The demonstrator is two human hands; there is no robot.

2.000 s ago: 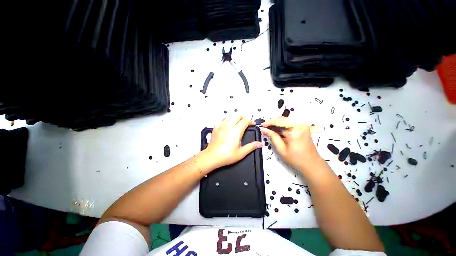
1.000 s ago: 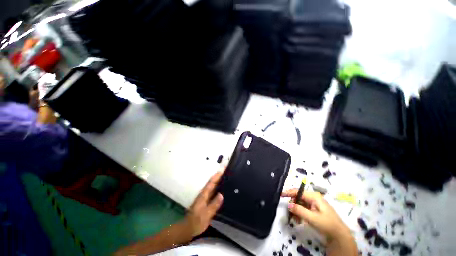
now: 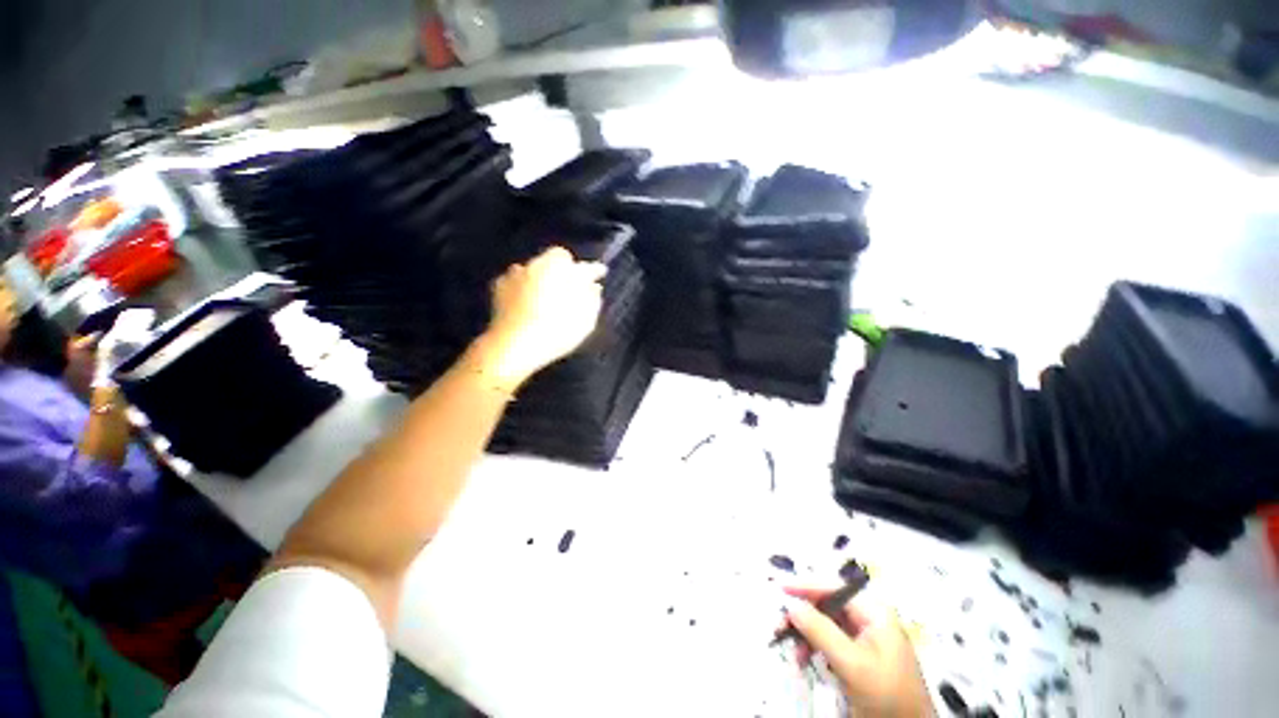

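My left hand [image 3: 547, 316] reaches out to the top of a tall stack of black tablet cases [image 3: 568, 417]. Its fingers are at the top case's edge; whether they grip it is hidden. My right hand [image 3: 858, 648] is low over the table and holds a dark trimming knife [image 3: 843, 589] with a yellow end pointing up and away. The knife's tip is not clear. No case lies in front of me.
More case stacks stand at left [image 3: 393, 239], behind [image 3: 793, 281] and right [image 3: 940, 421]. Side cutters [image 3: 769, 470] lie blurred beyond my right hand. Black scraps [image 3: 1038, 617] are scattered at right. A person in purple [image 3: 63, 449] is at far left, by another stack.
My left hand has left the near table, where it held a case, and moved out to the stack. That case is gone from the near table. The view has tilted up.
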